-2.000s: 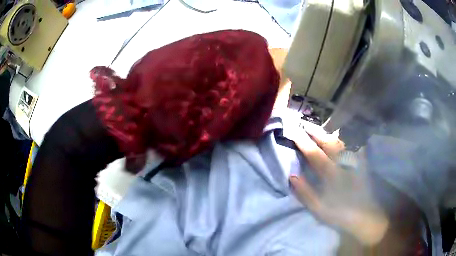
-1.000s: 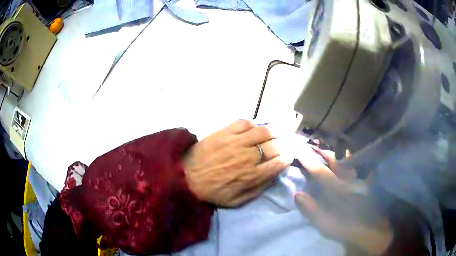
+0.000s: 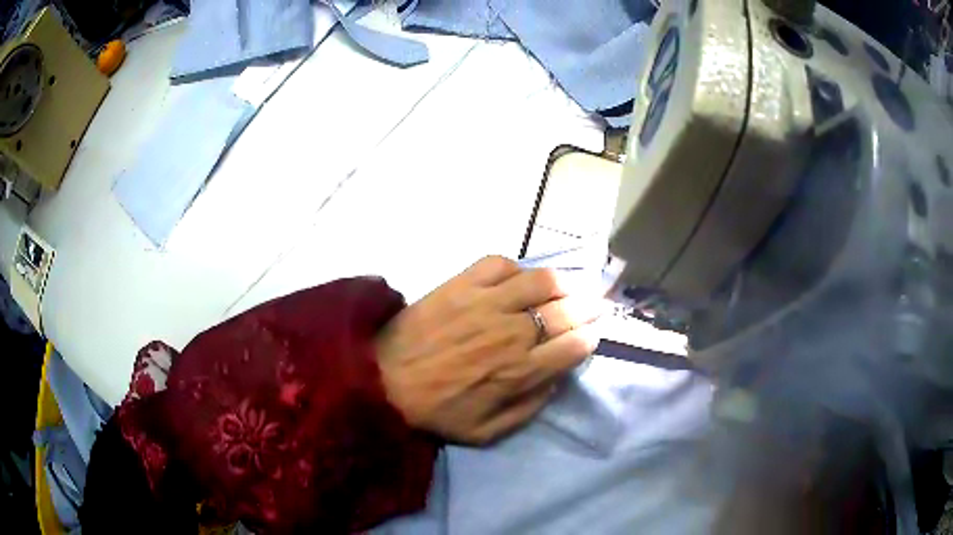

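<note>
A light blue garment piece lies over the table's front edge, with a narrow dark strip near the needle area. My left hand, with a ring and a dark red lace sleeve, presses flat on the cloth just left of the needle area. Its fingertips reach the bright spot below the sewing machine head. The needle and presser foot are hard to make out in glare. My right hand cannot be made out; only a blurred dark sleeve shows in the haze at the lower right.
Cut blue panels and a curved strip lie at the table's far side, another panel at the left. A cream machine and an orange ball-like thing are at upper left. A yellow basket stands below the left edge.
My left arm swung back from over the machine area, and my left hand now rests on the cloth. My right hand has left the needle area, showing the dark strip there.
</note>
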